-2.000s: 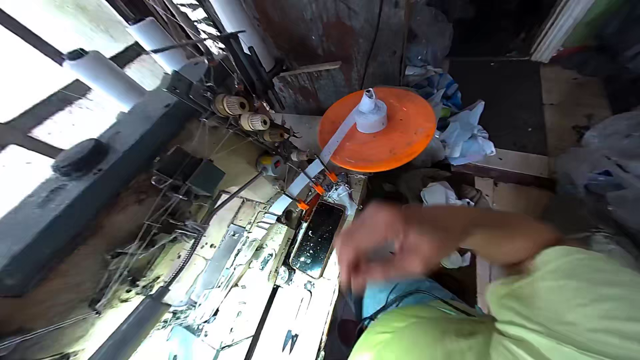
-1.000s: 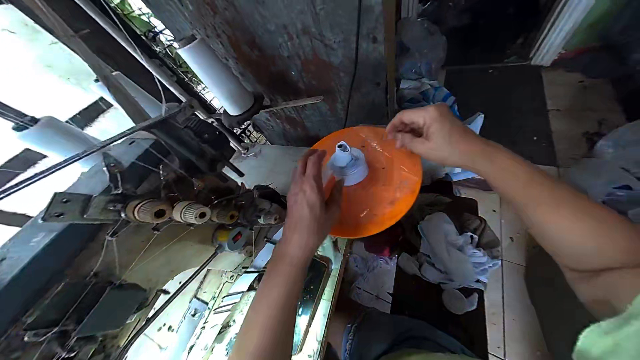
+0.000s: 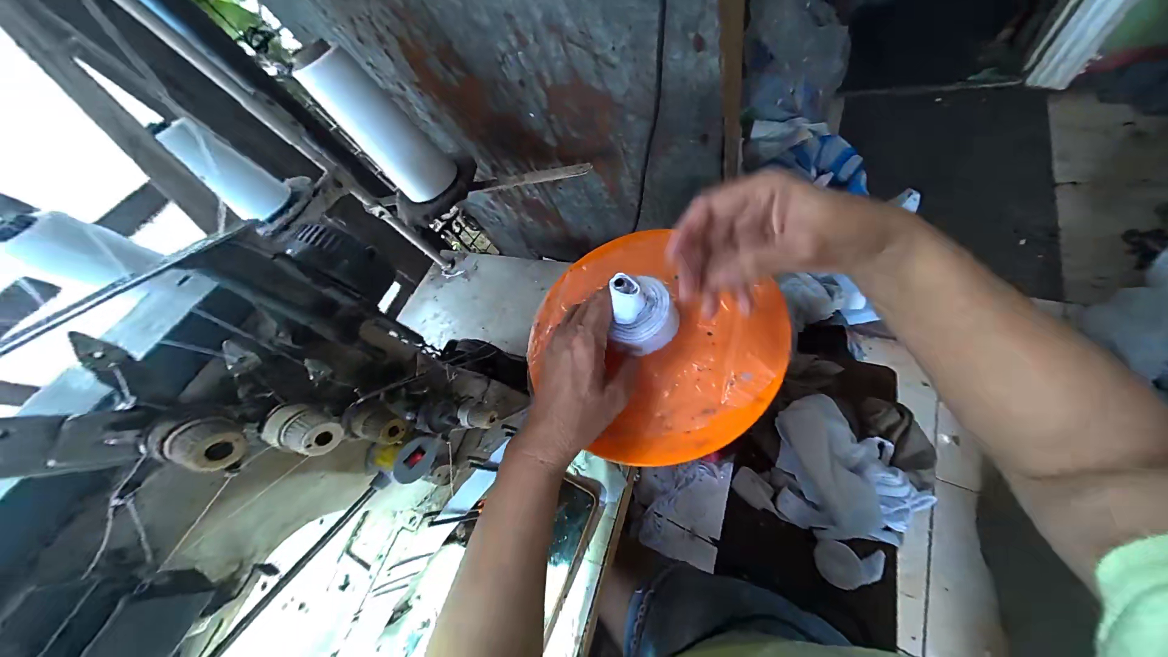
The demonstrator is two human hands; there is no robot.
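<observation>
A round orange plastic disc (image 3: pixel 693 401) carries a roll of white fabric tape (image 3: pixel 652 319) around a white cone near its middle. My left hand (image 3: pixel 579 365) lies over the disc's left side, its fingers against the roll's left side. Above the right part of the disc is my right hand (image 3: pixel 753 237), blurred, fingers apart, with nothing seen in it. Below left, a smartphone (image 3: pixel 570 520) lies on the sewing machine table, partly hidden by my left forearm.
Thread tension dials (image 3: pixel 301 429) of a sewing machine stand at left. White thread cones (image 3: pixel 379 123) are on the rack above. A metal sheet wall (image 3: pixel 547 100) rises behind the disc. Cloth scraps (image 3: pixel 835 465) lie on the floor to the right.
Two seconds ago a strip of tape ran from the roll to the machine; it no longer shows there. My left hand has come to the roll. The view has shifted closer to the disc.
</observation>
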